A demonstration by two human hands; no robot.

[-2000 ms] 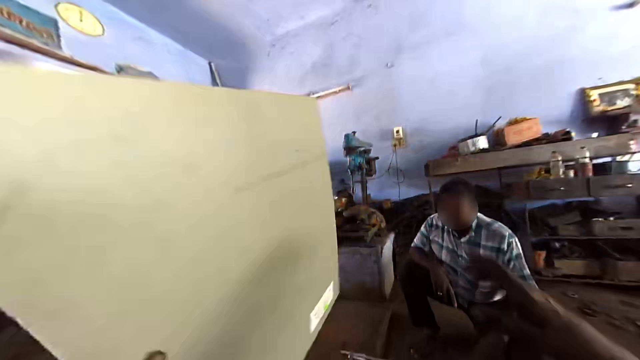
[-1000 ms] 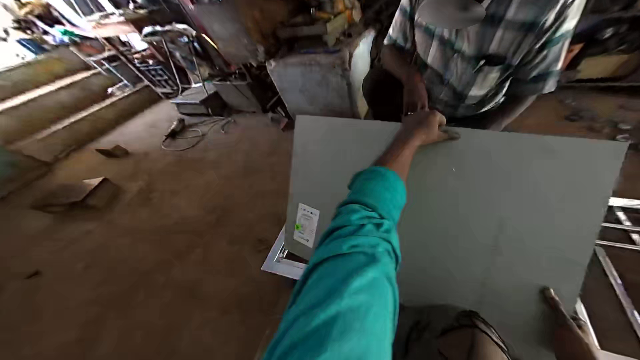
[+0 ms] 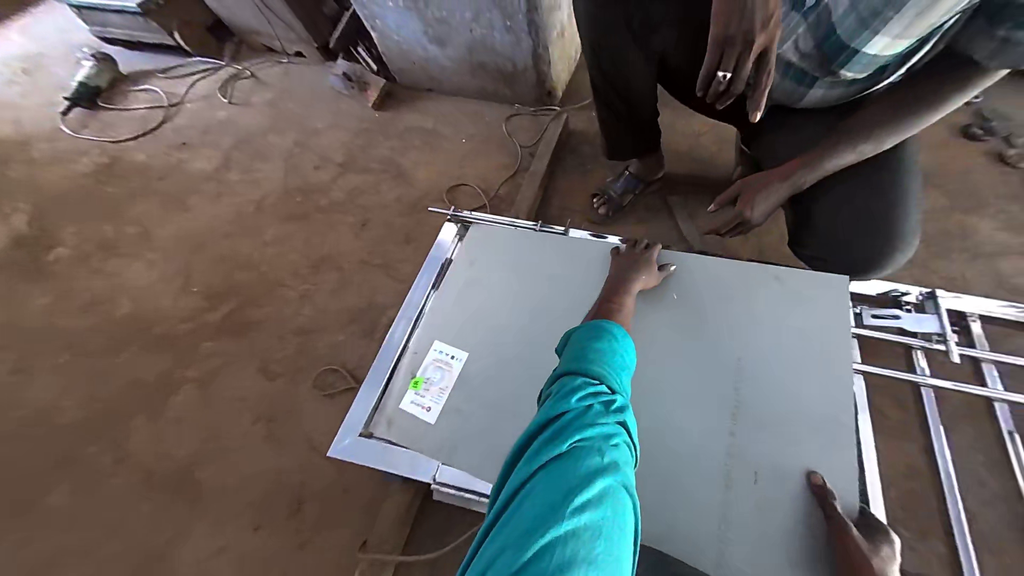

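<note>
A flat grey-green panel (image 3: 704,384), with a printed sticker (image 3: 434,382) near its left edge, lies over the left part of a shiny metal frame (image 3: 392,336). My left hand (image 3: 638,268), below a rolled teal sleeve, is at the panel's far edge, its fingers bent over the edge and its thumb on top. At the near right edge, my right hand (image 3: 860,528) has its thumb on the panel and its other fingers around the side, partly hidden. Metal bars and a sliding bolt latch (image 3: 900,320) show right of the panel.
A co-worker squats across the panel, one hand (image 3: 752,204) just beyond its far edge and the other (image 3: 740,56) higher up. A corded power tool (image 3: 94,78) lies on the dirt floor at the upper left. Wooden strips (image 3: 542,168) and a cord (image 3: 512,152) lie about the frame.
The panel, standing up two seconds ago, has come down flat onto the metal frame. The co-worker's hand, at the panel's far edge one second ago, is off it now.
</note>
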